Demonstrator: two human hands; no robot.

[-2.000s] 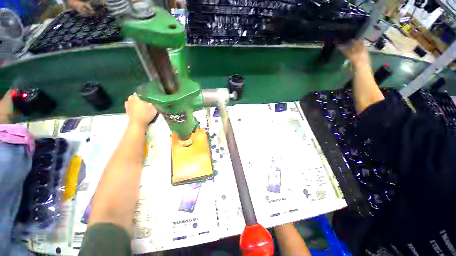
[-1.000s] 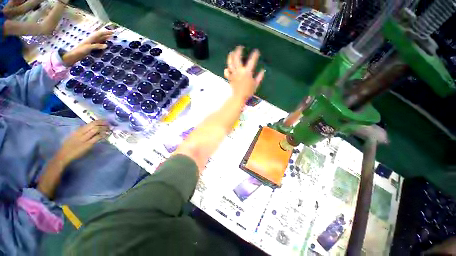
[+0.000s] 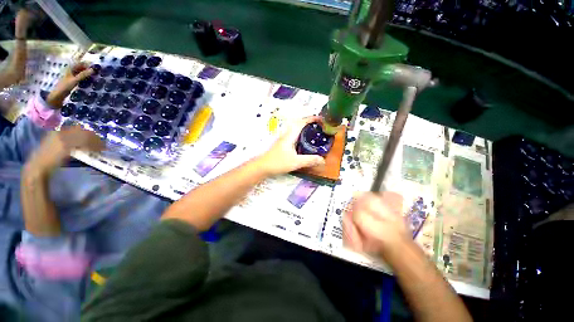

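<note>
My left hand (image 3: 286, 151) holds a glossy black cylindrical part (image 3: 315, 139) on the orange press pad (image 3: 332, 165), its thumb and fingers around the part's left side. The green arbor press (image 3: 352, 78) stands over the pad, its lower end close beside the part; whether they touch I cannot tell. My right hand (image 3: 376, 221) is closed around the lower part of the long dark press lever (image 3: 396, 141), slightly blurred. The lever's red knob is not visible.
Printed paper (image 3: 252, 210) covers the bench. A blister tray (image 3: 135, 104) of round black parts and a yellow strip (image 3: 199, 124) lie at left, by a neighbour's hands. Black cylinders (image 3: 231, 45) stand on the green conveyor belt (image 3: 277, 38). Dark trays (image 3: 535, 182) lie at right.
My left hand has come back from over the belt to the pad and now holds a black cylinder. My right hand has come into view on the lever. The view has shifted.
</note>
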